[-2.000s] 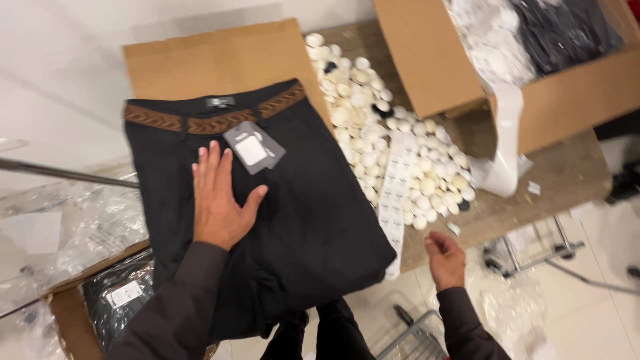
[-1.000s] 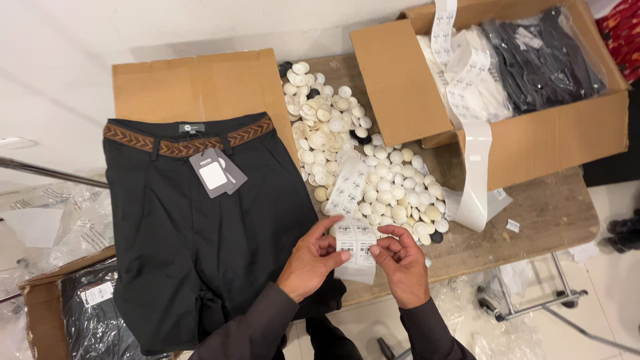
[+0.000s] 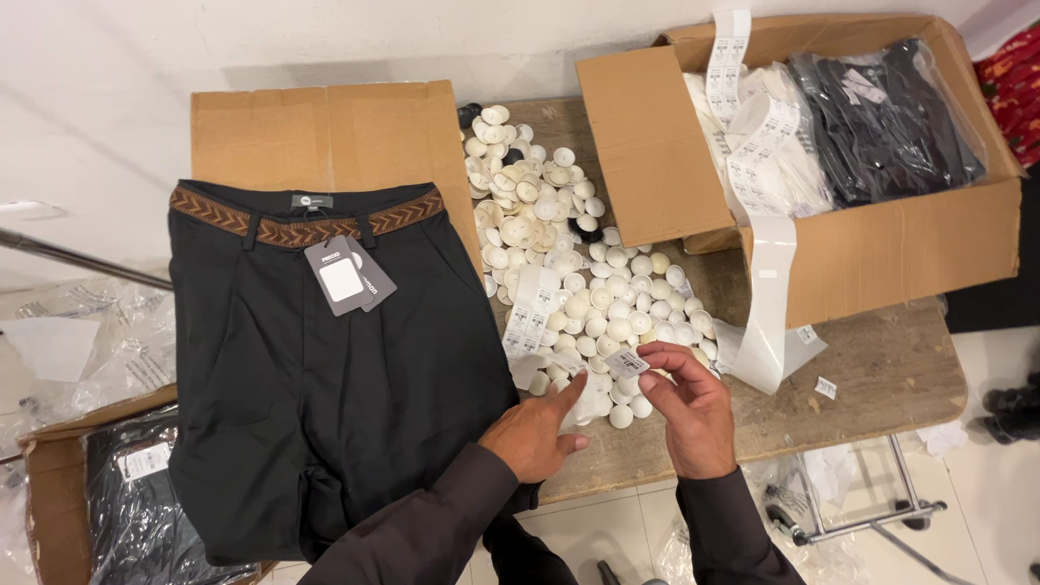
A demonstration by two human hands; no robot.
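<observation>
Between the thumb and fingers of my right hand [image 3: 695, 406] is a small printed sticker label [image 3: 626, 363]. My left hand [image 3: 536, 435] has its index finger extended against a strip of label backing [image 3: 587, 400]; whether it grips the strip I cannot tell. A sheet of printed labels [image 3: 532, 313] lies on the pile of round white security tags [image 3: 617, 305]. Left of my hands are folded black trousers [image 3: 244, 341] with a woven brown belt [image 3: 301, 231]. Grey hang tags [image 3: 337, 280] hang from the waist, the front one with a blank white area.
A cardboard box [image 3: 902, 260] with bagged dark garments [image 3: 886, 122] stands on the wooden table [image 3: 886, 390], a label roll strip [image 3: 772, 301] draped over its edge. Flat cardboard [image 3: 325, 138] lies behind the trousers. An open box [image 3: 53, 504] with bagged clothing sits lower left. A metal wheeled rack [image 3: 861, 524] is lower right.
Both hands were together on the label strip a second ago; now they are apart, with a single label in my right hand. Earlier my left hand lay on the trousers.
</observation>
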